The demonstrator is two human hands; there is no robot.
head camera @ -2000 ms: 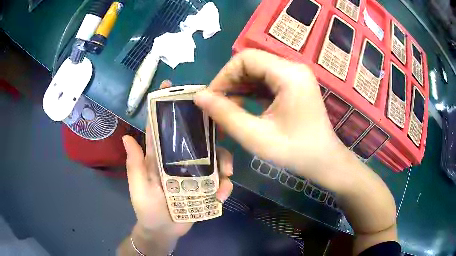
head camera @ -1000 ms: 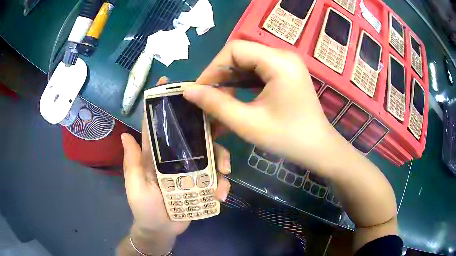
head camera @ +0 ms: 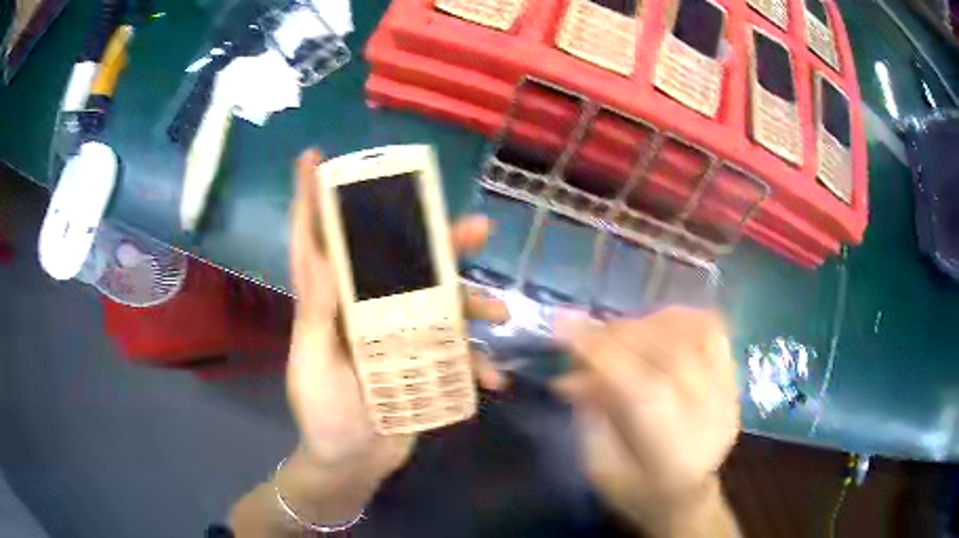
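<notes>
My left hand holds a gold keypad phone upright, face towards me. Its dark screen shows no loose film or inner pale frame line. My right hand is blurred, low and right of the phone, its fingers closed at a thin dark piece that is too blurred to name. Shiny clear film lies or hangs between the phone and my right hand; I cannot tell whether it is held. The clear lens sheet with dark windows and rings is in front of the red trays.
Red stacked foam trays hold gold phones at upper right. White wipes, a pale thick-handled tool, a yellow and black handle and a white round-ended device are at left. A shiny crumpled film heap lies at right.
My right hand has moved from the phone's top edge down and right. The streaked film and inner frame line have gone from the phone's screen. The view has shifted, showing the film heap.
</notes>
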